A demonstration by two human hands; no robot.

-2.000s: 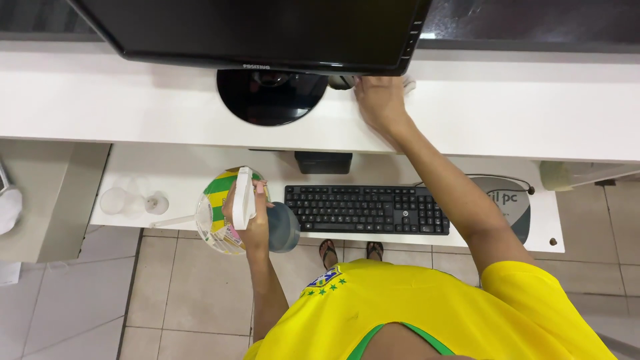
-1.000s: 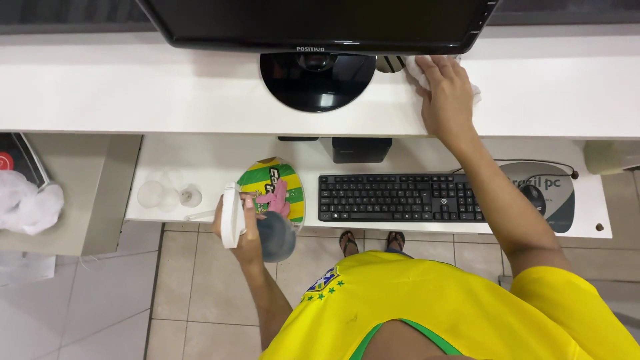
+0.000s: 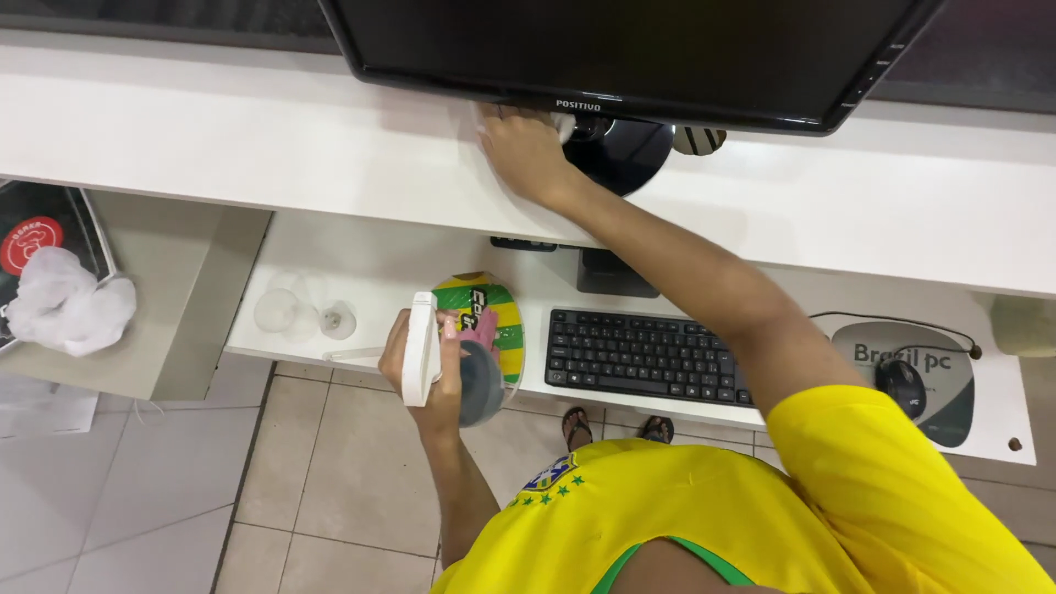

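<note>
My left hand [image 3: 429,363] grips a spray bottle with a white trigger head [image 3: 421,351] and a bluish-grey body, held above the edge of the lower shelf. Behind it lies a round green and yellow item [image 3: 507,326] with a pink thing on it. My right hand [image 3: 524,153] reaches over the upper white desktop [image 3: 247,132], just left of the monitor's round black base [image 3: 631,157]. Part of a white cloth [image 3: 564,126] shows beside its fingers, which are partly hidden below the black monitor [image 3: 627,49].
On the lower shelf are a black keyboard [image 3: 643,355], a mouse [image 3: 901,386] on a grey mouse pad [image 3: 949,412], and clear round items [image 3: 276,310]. An open drawer [image 3: 177,280] at left holds crumpled white plastic [image 3: 70,301]. A striped object [image 3: 699,140] sits right of the monitor base.
My right hand, with the white cloth, has moved from the right of the monitor base to its left. My left hand still holds the spray bottle.
</note>
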